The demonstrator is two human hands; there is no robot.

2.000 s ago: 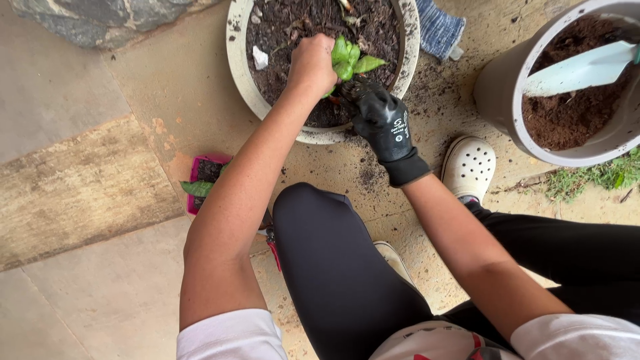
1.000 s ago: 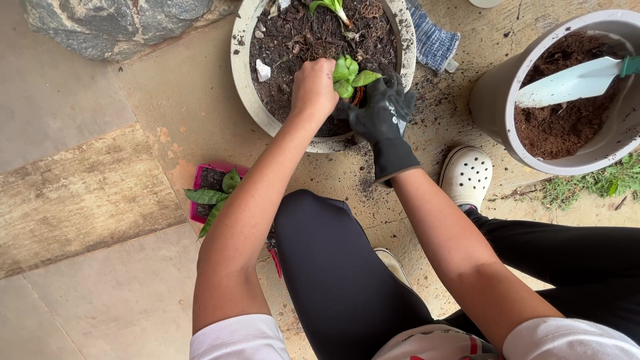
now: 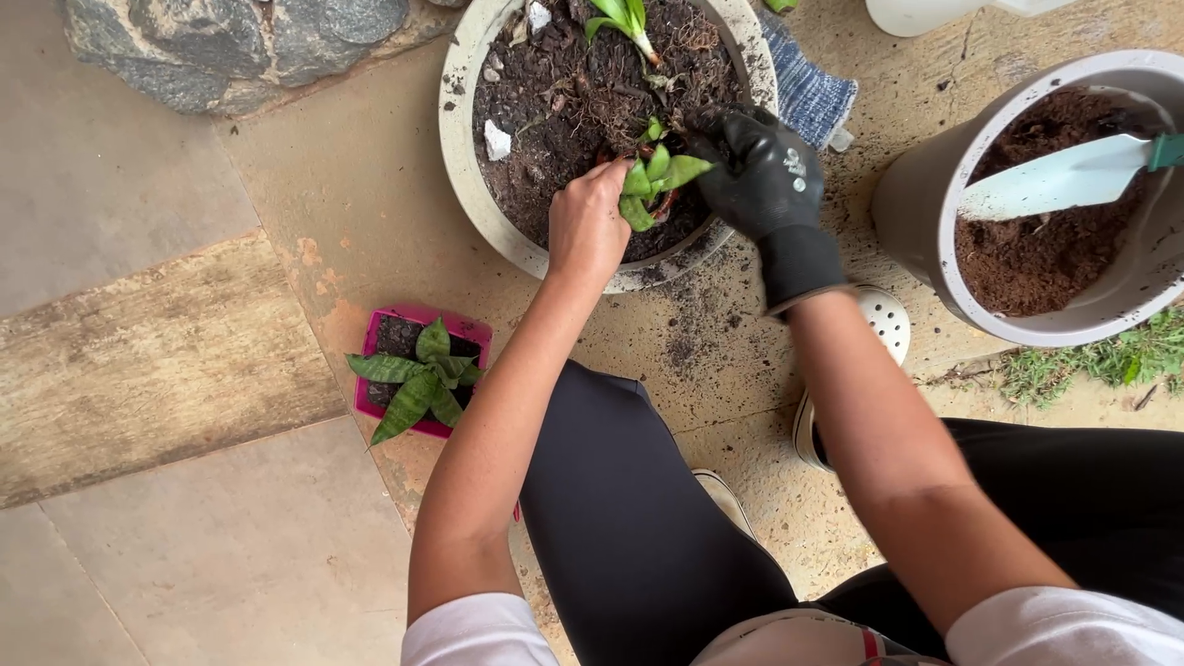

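My bare left hand [image 3: 589, 222] pinches a small green leafy plant [image 3: 659, 183] at its left side, low in a round pot [image 3: 460, 148] of dark soil. Across from it, my right hand [image 3: 763, 176], in a black coated glove, has its fingers in the soil beside the plant, near the pot's rim; its fingertips are partly hidden, and whether they grip anything is unclear. Farther back in the same pot lies another green plant with a pale base [image 3: 638, 32], near tangled roots [image 3: 601, 106]. A white stone-like piece [image 3: 497, 141] rests on the soil at left.
A pink pot [image 3: 476, 331] with a striped-leaf plant stands left of my left forearm. At right, a tall grey pot [image 3: 911, 208] holds brown soil and a trowel [image 3: 1059, 176]. A blue knitted glove [image 3: 809, 83] lies behind the round pot; rocks [image 3: 240, 42] border the back left.
My right hand's glove has shifted around the plant's right side, its fingers now more curled at the soil. My left hand stays at the plant. The view has moved slightly.
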